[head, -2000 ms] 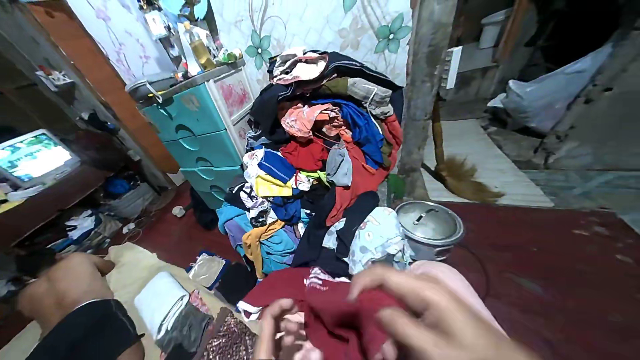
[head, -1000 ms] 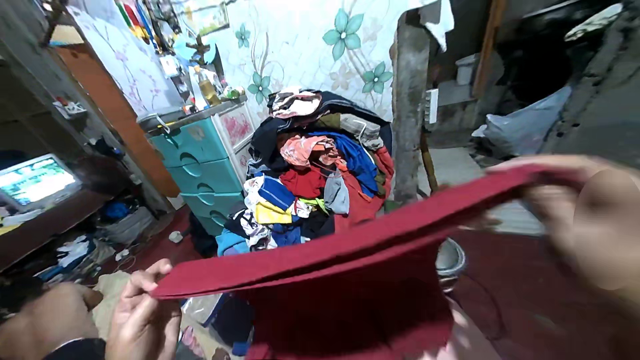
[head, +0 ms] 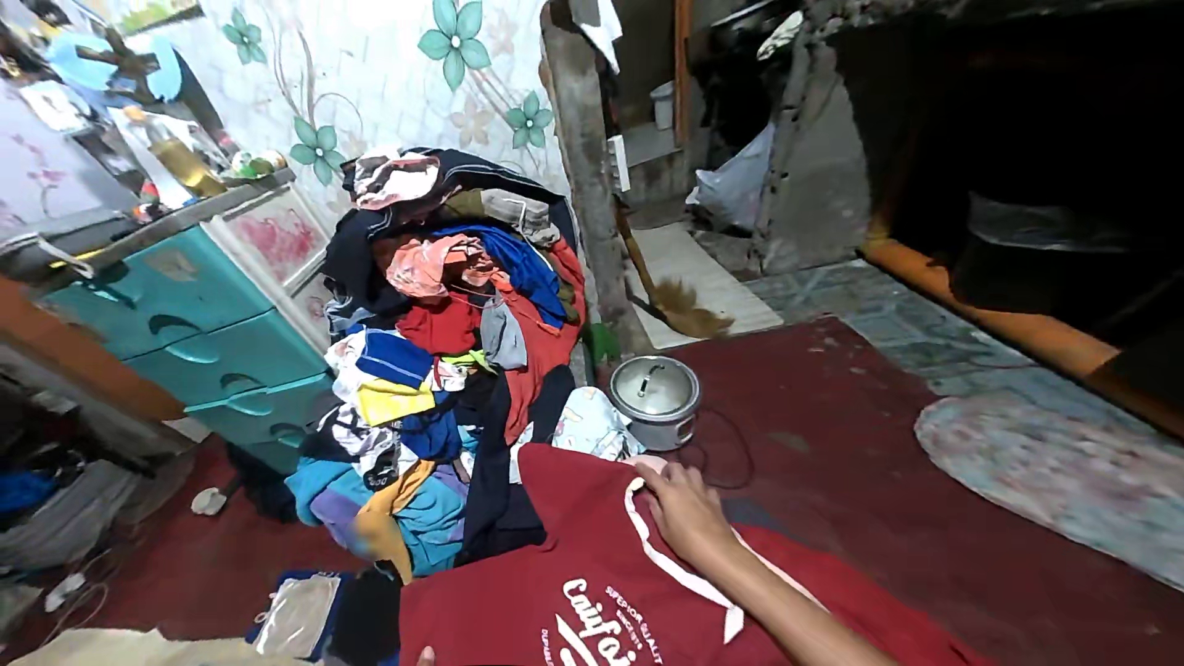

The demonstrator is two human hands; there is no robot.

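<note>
A dark red garment with white printed writing and a white drawstring (head: 592,573) is spread out at the bottom centre. On its upper edge near the drawstring lies my right hand (head: 683,513), fingers bent against the cloth; whether they pinch it is unclear. Of my left hand only a fingertip (head: 426,656) shows, at the garment's lower left edge, the rest being cut off by the frame. Just beyond the garment rises a tall heap of mixed clothes (head: 444,324), with blue, yellow, red and turquoise pieces. Folded dark cloth (head: 365,615) lies left of the garment.
A rice cooker with a glass lid (head: 655,398) and its cord stand right of the heap. Teal plastic drawers (head: 231,365) are at the left. Behind are a post (head: 587,157) and a broom (head: 689,310). An oval mat (head: 1045,476) lies on the right.
The red garment was held up and stretched between both hands a second ago; now it is lowered and spread, its print showing. The view has turned right.
</note>
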